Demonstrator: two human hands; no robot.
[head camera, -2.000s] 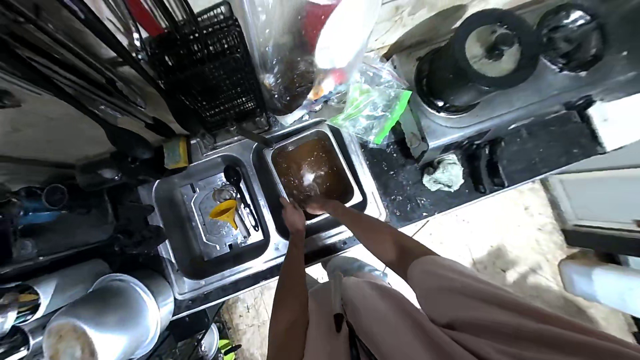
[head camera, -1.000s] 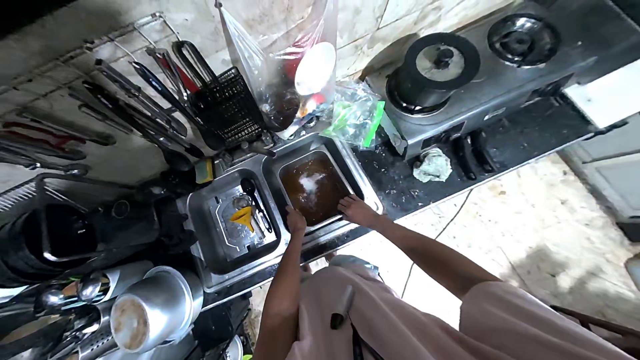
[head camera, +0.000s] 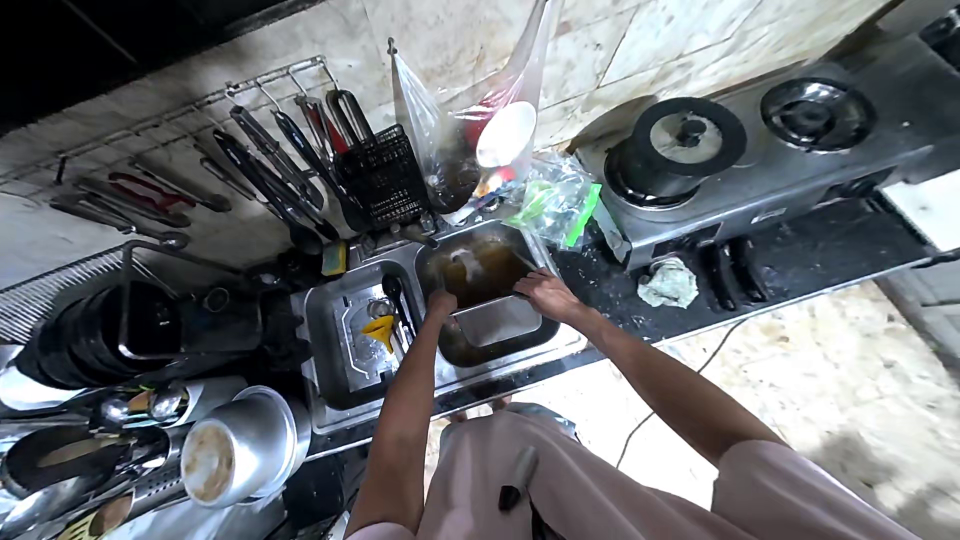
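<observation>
In the right basin of a double steel sink sits a rectangular metal container, tilted away from me, with brown liquid and some pale foam at its far side. My left hand grips its near left corner, and my right hand grips its near right rim. The left basin holds a yellow funnel, a black-handled utensil and other small metal pieces. A faucet stands behind the basins.
Right of the sink are clear plastic bags, a crumpled cloth and a gas stove bearing a lidded black pot. A sponge lies behind the left basin. Metal pots stand at lower left; utensils hang on the wall.
The container was level in the basin; its near side is now raised and the brown liquid has shifted to the far side. Both hands have moved onto its near corners. The view has shifted.
</observation>
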